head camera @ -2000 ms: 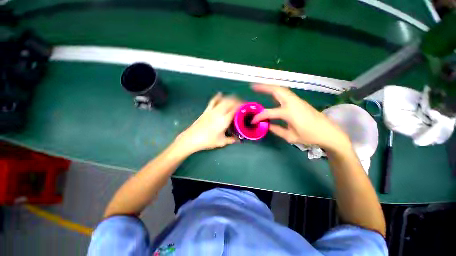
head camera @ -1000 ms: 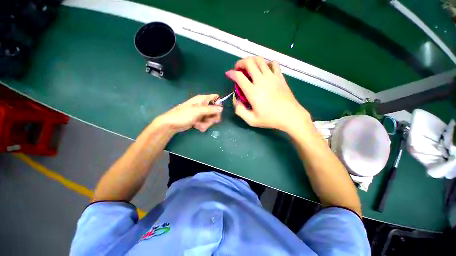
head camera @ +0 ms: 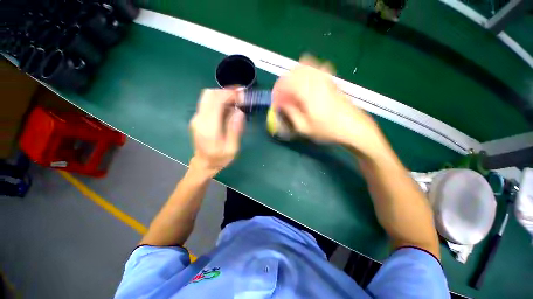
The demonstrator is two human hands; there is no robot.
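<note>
My right hand is closed around the motor and heater core, which is blurred and mostly covered by the fingers; a yellowish cream part shows below them. My left hand pinches the lead wires, which stretch between the two hands as a blurred band. A black barrel housing stands upright on the green bench just beyond my left hand, its open mouth up. The wire ends are hidden in my left fingertips.
Many black barrel housings stand at the far left. A round whitish tub sits on a white cloth at the right, with a long black-handled tool beside it. A pale rail runs behind the bench. A red stool stands on the floor.
The view has shifted left. The core and wires have come close to the standing housing; the magenta end is no longer clearly visible. My left hand has turned upright, still pinching the wires.
</note>
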